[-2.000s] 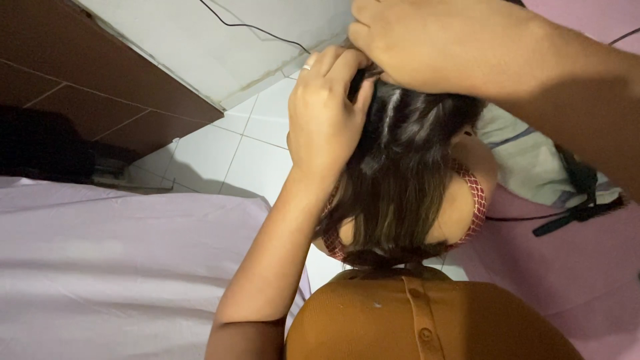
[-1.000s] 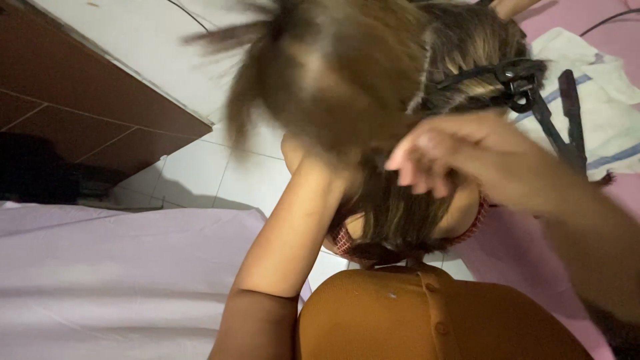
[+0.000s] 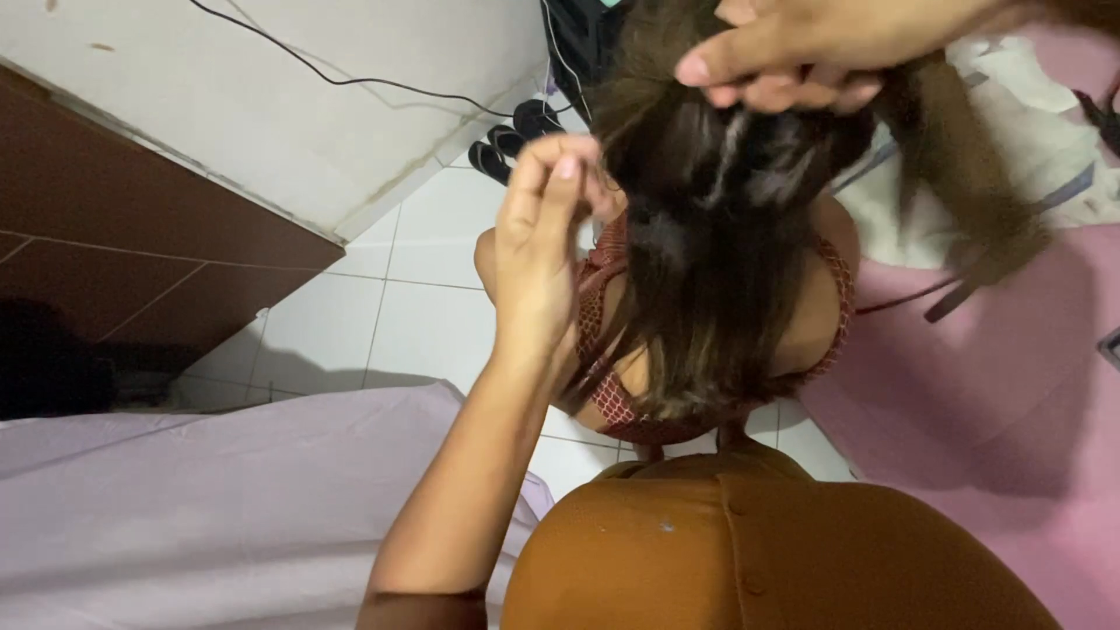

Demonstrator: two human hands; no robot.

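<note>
A seated person's long dark brown hair (image 3: 700, 254) hangs down over the back of a red patterned top (image 3: 612, 411). My right hand (image 3: 796, 61) grips a lifted section of that hair near the crown, and the lighter loose end of a section (image 3: 971, 166) swings out to the right, blurred. Beside the left side of the head is my left hand (image 3: 556, 192), raised with its fingers curled; no hair shows clearly in it. A pale parting line runs below my right hand. The person's face is hidden from this view.
A bed or surface with a lilac sheet (image 3: 219, 507) fills the lower left. On the right, a white striped cloth (image 3: 927, 201) lies over a pink cover (image 3: 962, 394). Black flip-flops (image 3: 507, 140) stand on white floor tiles (image 3: 429, 236). A black cable (image 3: 376, 81) runs along the wall.
The hair that was raised at the upper left a second ago is now at the upper right. My right hand has moved up onto the crown. The black hair clip seen a second ago is out of sight.
</note>
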